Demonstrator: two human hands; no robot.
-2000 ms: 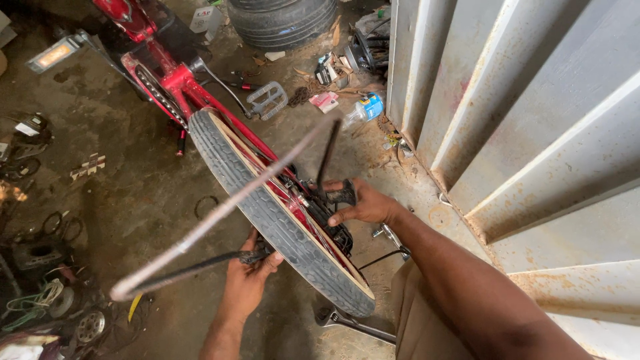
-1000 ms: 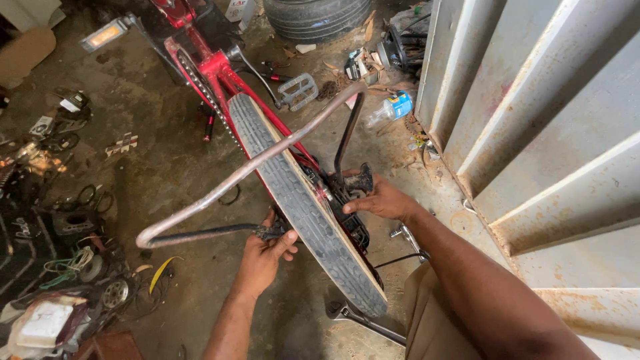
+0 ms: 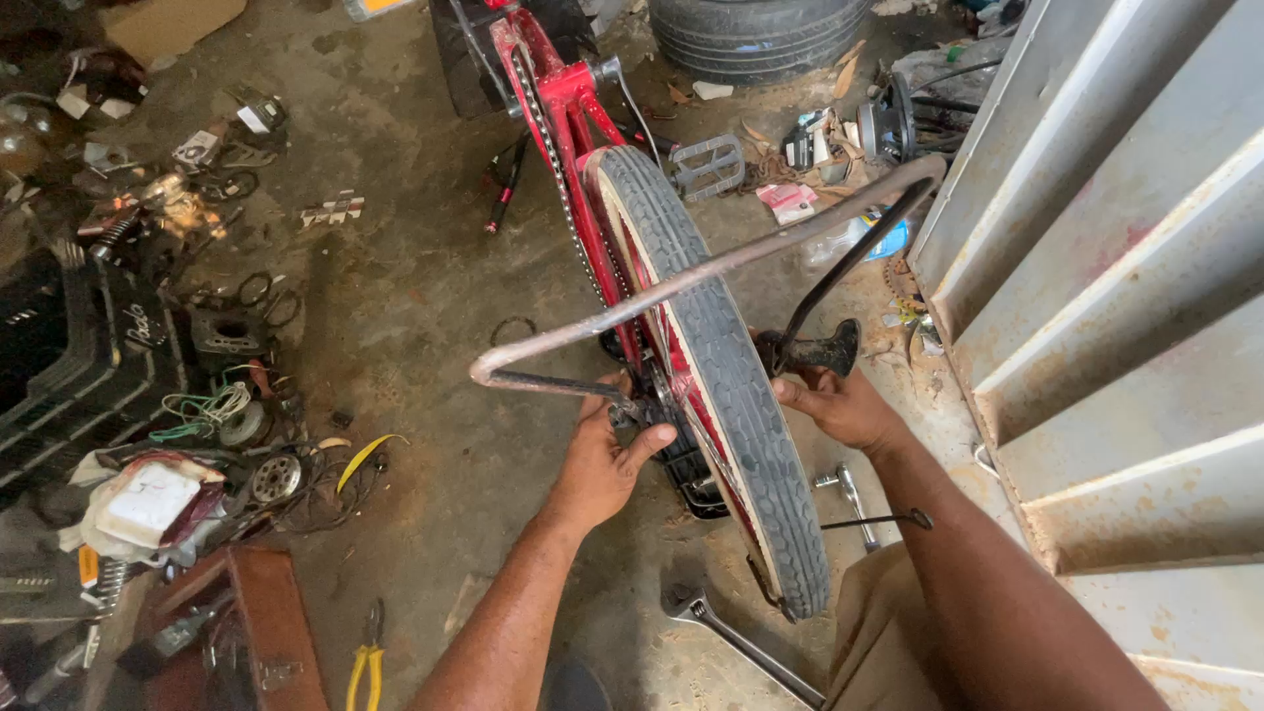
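Note:
A bent metal tube stand (image 3: 711,267), worn bare on its crossbar and black on its legs, spans the tyre (image 3: 736,375) of a red bicycle (image 3: 568,94). My left hand (image 3: 599,459) grips the stand's left end beside the wheel hub, thumb up. My right hand (image 3: 839,405) holds the right end, just below a black flared fitting (image 3: 829,348). The chain (image 3: 553,163) runs along the left side of the red frame. Both hub ends are partly hidden by the wheel and my fingers.
An adjustable wrench (image 3: 741,642) and a ratchet (image 3: 851,499) lie near the wheel. Yellow-handled pliers (image 3: 365,667) lie by a brown box (image 3: 281,632). Loose parts litter the left floor. A car tyre (image 3: 755,35) and pedal (image 3: 709,168) are ahead; a corrugated metal wall (image 3: 1116,247) stands right.
The stand's crossbar has swung from lying steeply across the wheel to a flatter slant farther forward over the tyre. Both hands have stayed at its ends. The view has shifted.

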